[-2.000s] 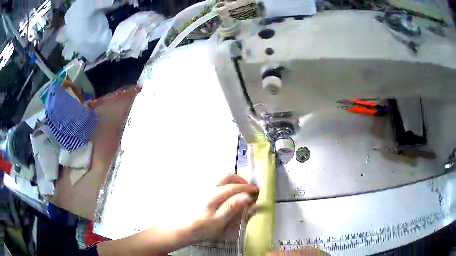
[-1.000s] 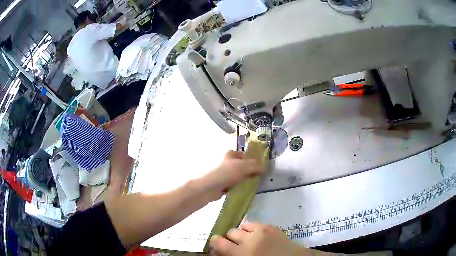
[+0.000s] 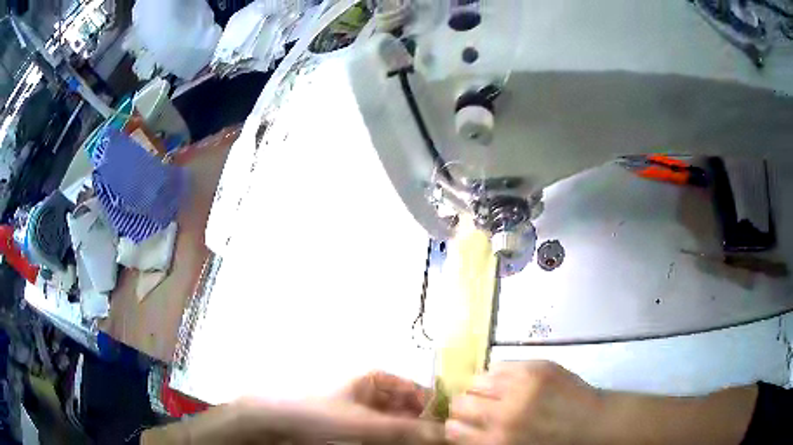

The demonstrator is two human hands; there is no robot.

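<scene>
An olive fabric strip [image 3: 465,304], looking yellow under the lamp, runs from the presser foot area [image 3: 504,213] of the sewing machine [image 3: 609,113] toward me. My left hand [image 3: 374,408] is at the strip's near end, its fingers partly blurred and touching the cloth from the left. My right hand [image 3: 513,404] grips the strip's right edge near the bottom of the view. The two hands almost meet there. The needle is too small and bright to make out.
An orange-handled tool [image 3: 669,169] lies on the machine bed beside a black holder [image 3: 739,204] and a thin dark tool [image 3: 739,263]. A striped blue-and-white cloth [image 3: 135,184] lies at left with pale scraps [image 3: 148,252]. A white-clothed person [image 3: 174,35] is partly visible at the back left.
My left hand has moved from beside the foot down to the strip's near end. My right hand has come up and right, onto the strip's edge. The strip now lies straighter; the view has shifted.
</scene>
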